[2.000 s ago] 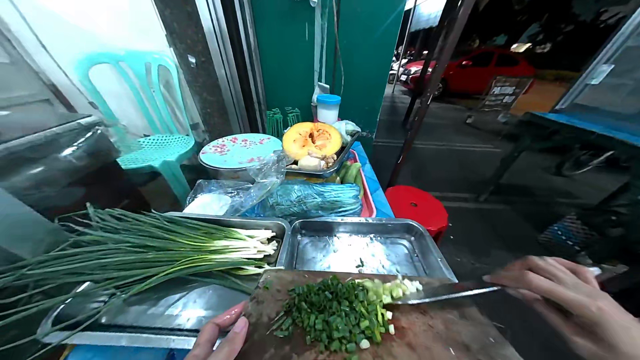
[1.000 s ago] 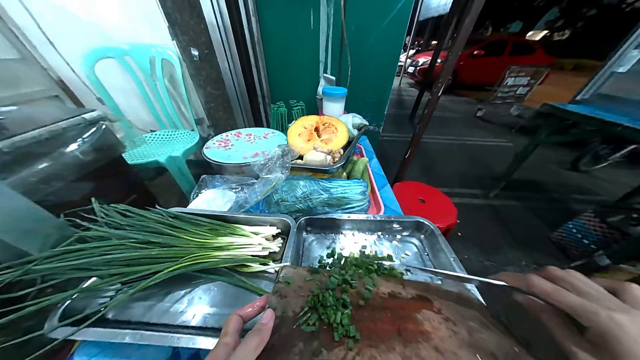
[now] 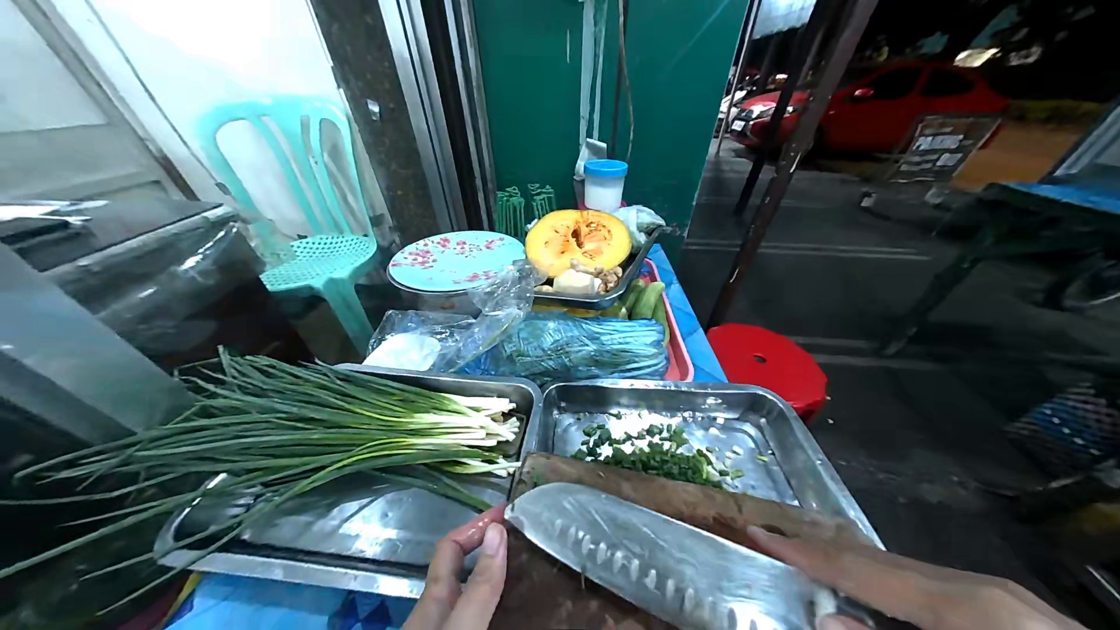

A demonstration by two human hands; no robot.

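Note:
My right hand (image 3: 910, 577) grips the handle of a broad steel kitchen knife (image 3: 652, 556), its blade lying nearly flat over the wooden cutting board (image 3: 630, 477). Near the blade's tip, my left hand (image 3: 464, 569) pinches the board's left edge between thumb and fingers. Chopped green onion (image 3: 661, 455) lies in the right steel tray (image 3: 779, 464), just beyond the board. A bunch of whole green onions (image 3: 350, 429) rests across the left steel tray (image 3: 350, 525), white ends pointing right and leaves hanging over the left side.
Behind the trays are a plastic-wrapped bundle of greens (image 3: 577, 347), a cut squash (image 3: 577, 243), a floral plate (image 3: 458, 260) and a blue-lidded container (image 3: 605, 185). A red stool (image 3: 770, 367) stands right of the table, a green plastic chair (image 3: 324, 254) back left.
The chopped green onion lay on the board and is now in the right tray. The knife has come nearer and turned its broad side up. My left hand stays at the board's left edge.

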